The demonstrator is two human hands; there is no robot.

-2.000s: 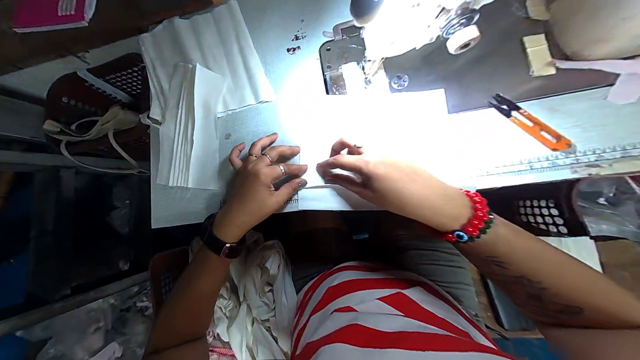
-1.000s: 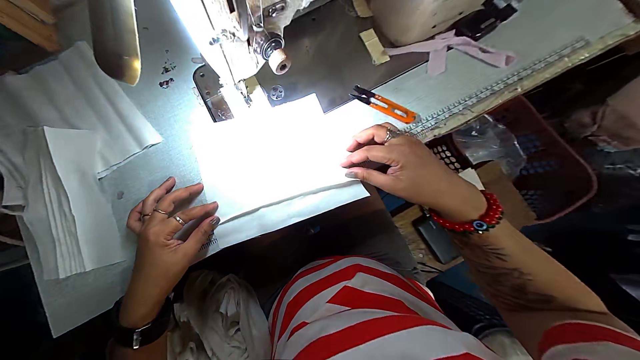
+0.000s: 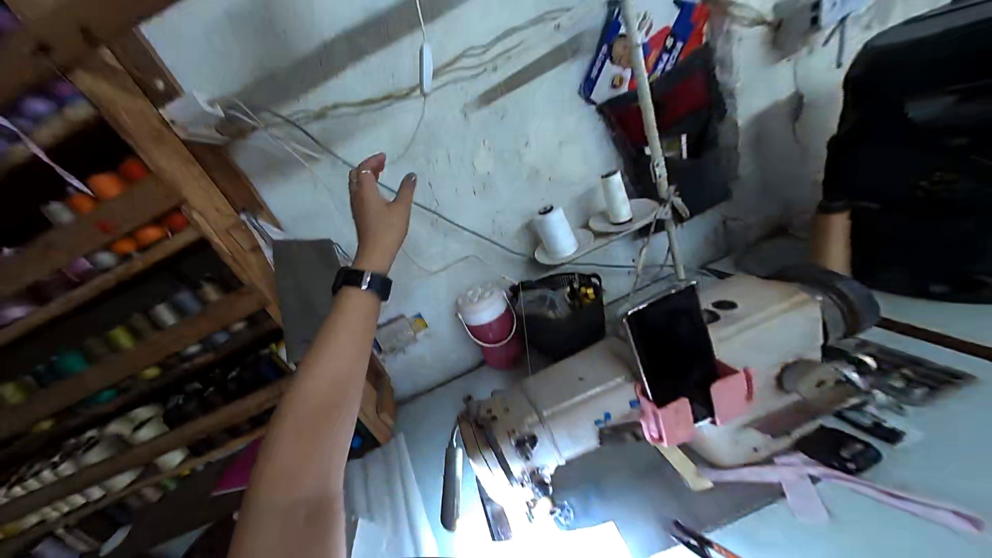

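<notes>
My left hand [image 3: 380, 209] is raised against the wall with thumb and fingers apart, a dark watch on its wrist. It holds nothing and is nearest to a grey cable; whether it touches the cable I cannot tell. Up and to its right, a white inline switch [image 3: 425, 70] hangs on a cord. My right hand is out of view. Below stands the sewing machine [image 3: 573, 395], its lamp lit near the needle. White fabric [image 3: 573, 542] lies under that end, and folded white cloth [image 3: 387, 488] is on the table to the left. Orange-handled snips [image 3: 697, 539] show at the bottom edge.
A wooden rack [image 3: 155, 294] of thread spools fills the left. Two white thread cones [image 3: 554, 230] sit on a stand behind the machine. A phone [image 3: 673, 349] rests in a pink holder [image 3: 694, 407]. Behind are a pink-and-white jug [image 3: 490, 329] and a black basket [image 3: 558, 318]. A person in dark clothing is at right.
My left hand has left the table and is now raised toward the wall. My right hand, beside the white fabric before, has gone out of view. The view has swung up to the wall.
</notes>
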